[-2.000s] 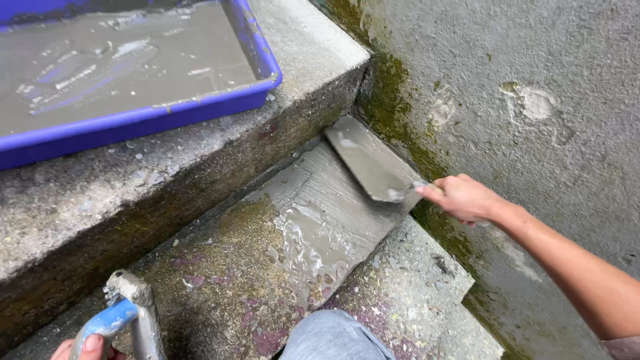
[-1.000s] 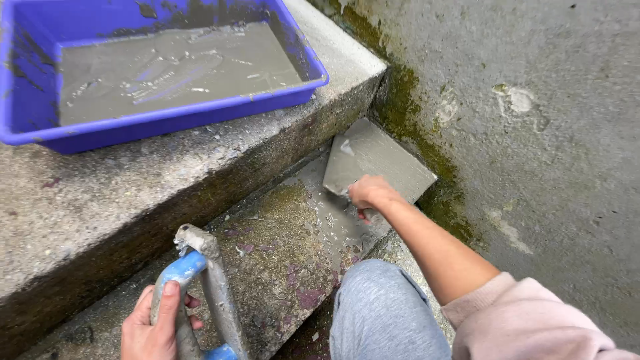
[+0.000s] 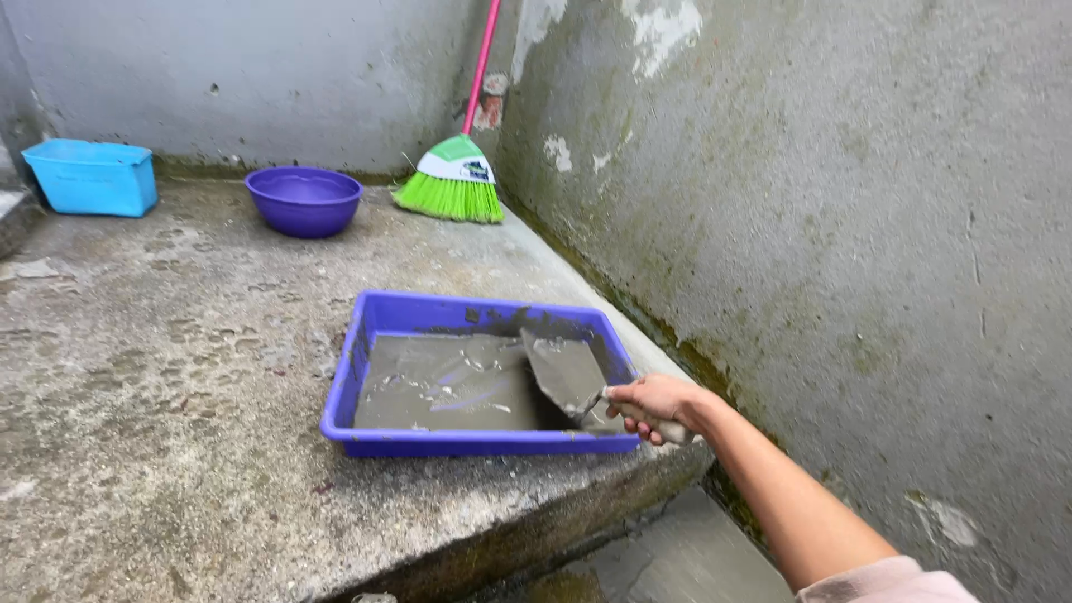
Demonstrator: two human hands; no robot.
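My right hand [image 3: 657,406] grips the handle of a mason's trowel [image 3: 565,373], whose cement-smeared blade is over the right part of a purple plastic tray [image 3: 477,444]. Wet grey cement mix [image 3: 402,398] covers much of the tray's floor, with purple showing through in streaks. The tray rests on the concrete landing near its front edge. Below, smooth wet cement [image 3: 703,553] coats the step beside the wall. My left hand is outside the view. At the bottom edge, a small piece of a grey, cement-coated object [image 3: 374,598] shows.
A light blue plastic container [image 3: 92,180], a purple bowl [image 3: 304,205] and a green-bristled broom [image 3: 452,188] with a pink handle stand by the back wall. A rough concrete wall [image 3: 821,209] runs along the right. The landing drops at its front edge [image 3: 536,523].
My right hand has carried the trowel from the lower step up to the tray. My left hand, seen earlier on a blue and grey handled tool, has left the view. The view has swung upward.
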